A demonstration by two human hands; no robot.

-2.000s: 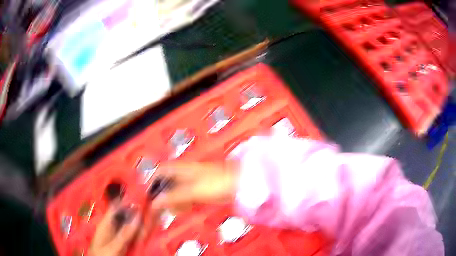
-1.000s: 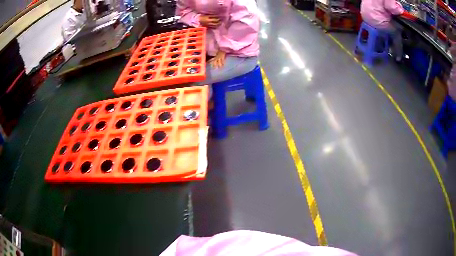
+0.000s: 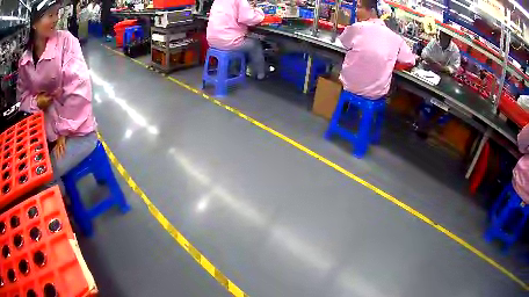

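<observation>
A near orange-red watch tray lies at the lower left, cut off by the left edge. Round black-dial watch heads sit in its pockets, and some pockets at its right end are empty. A second orange-red watch tray lies behind it, also cut off at the left, with dark watch heads in its pockets. Neither of my hands is in the picture.
A person in pink sits on a blue stool beside the trays. The grey floor has yellow lines. Other people in pink sit on blue stools along a far bench. A cardboard box stands beneath it.
The view has swung right. The trays have shifted to the left edge, the seated person's head now shows, and more of the far bench is visible. The pink sleeve at the bottom has left the picture.
</observation>
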